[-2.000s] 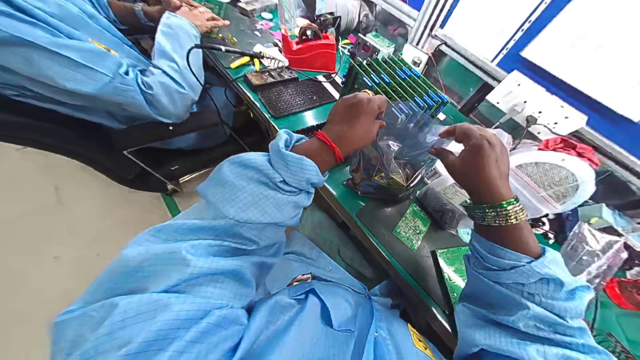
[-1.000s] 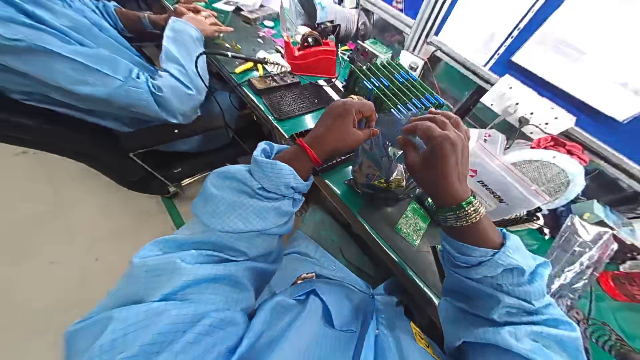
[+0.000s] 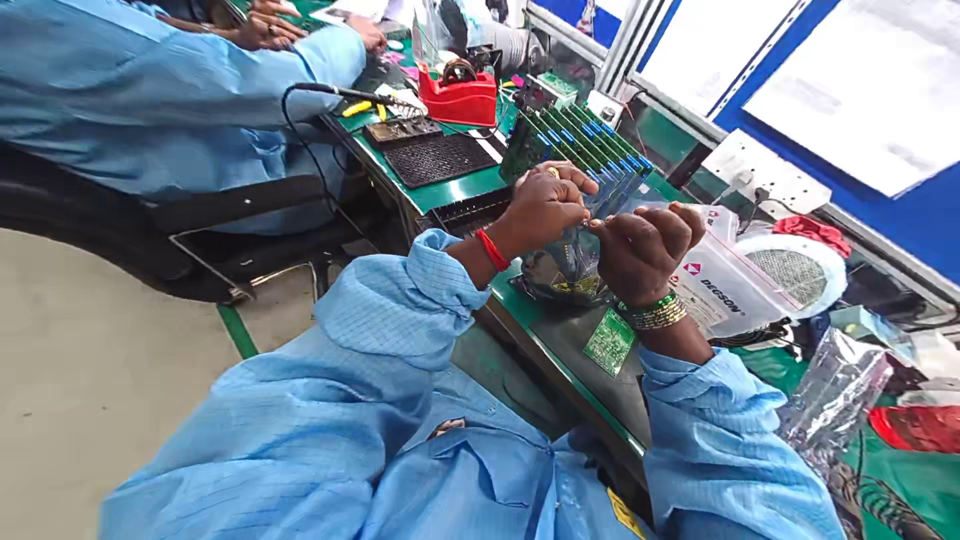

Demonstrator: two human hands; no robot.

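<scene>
My left hand [image 3: 551, 202] and my right hand [image 3: 649, 244] meet over the bench, fingertips nearly touching, each pinching the top edge of a clear antistatic bag [image 3: 566, 262]. The bag hangs down to the bench and has dark contents and a yellow label; what is inside cannot be made out. A small green circuit board [image 3: 610, 342] lies on the dark mat [image 3: 559, 334] just below my right hand. Behind my hands, several green circuit boards with blue connectors [image 3: 589, 139] stand upright in a row.
A red tape dispenser [image 3: 459, 96], a black perforated tray [image 3: 439, 157] and a soldering iron [image 3: 337, 91] are at the left. To the right lie a printed zip bag [image 3: 724, 289], a round white-rimmed mesh [image 3: 795, 274] and crumpled clear plastic [image 3: 836, 382]. A co-worker's blue sleeve [image 3: 225, 90] is at upper left.
My hands were farther apart on the bag two seconds ago; they are now close together at its top. The printed zip bag, partly hidden at first, shows beside my right hand.
</scene>
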